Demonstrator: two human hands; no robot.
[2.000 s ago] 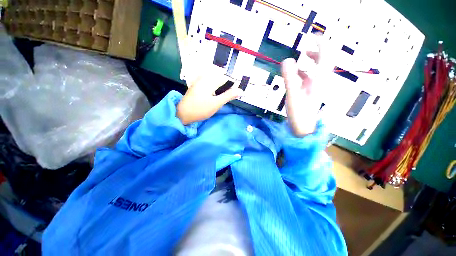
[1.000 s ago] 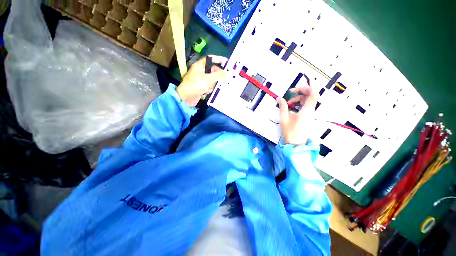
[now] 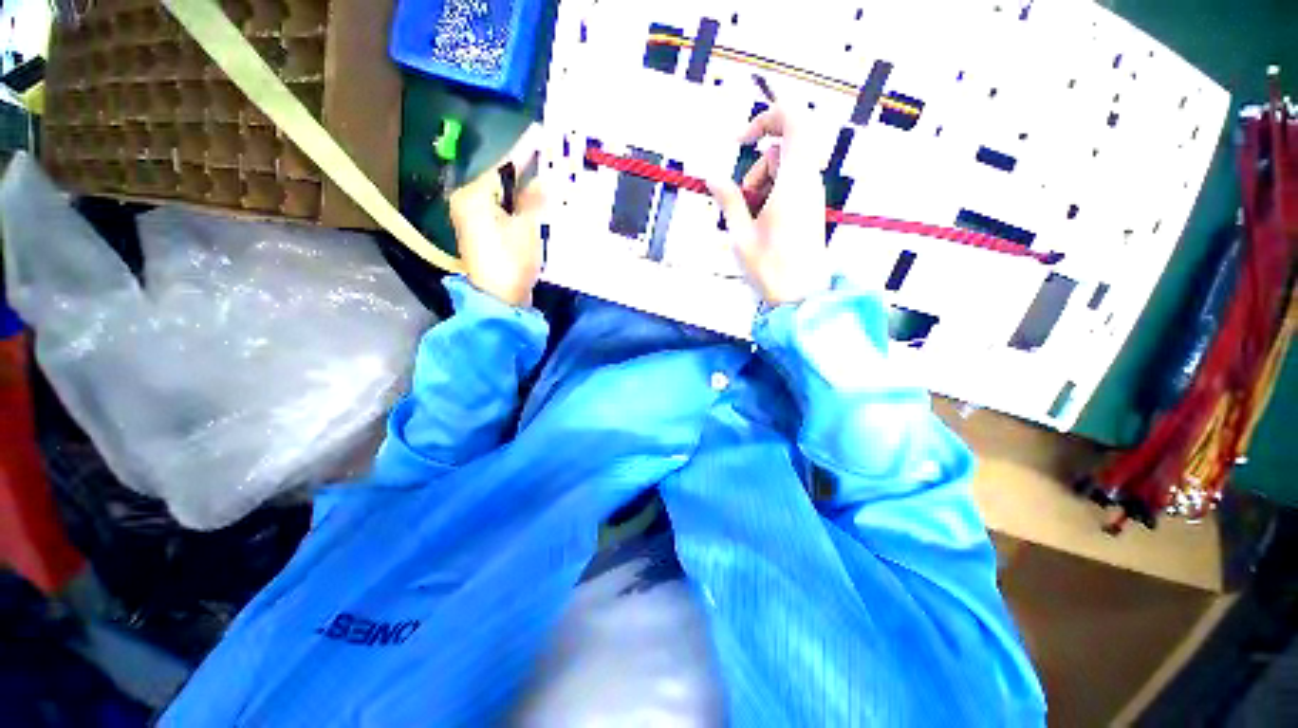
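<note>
The white panel with dark cutouts lies in front of me. A red wire harness runs lengthwise across it, partly hidden by my right hand. A yellow-orange harness lies on the far side under two black tape strips. My left hand is at the panel's left edge, with a small dark strip between thumb and fingers. My right hand is over the panel's middle at the red harness, fingers curled; a dark sliver shows by its fingertips, and its grip is unclear.
A blue screw tray and green item are beyond my left hand. A cardboard divider tray, pale yellow strap and plastic bag are left. Wire bundles and an open carton are right.
The view has shifted. My left hand stays near the panel's left edge with the dark strip. My right hand has moved left along the red harness, which now lies straighter. The strap's upper part has swung left.
</note>
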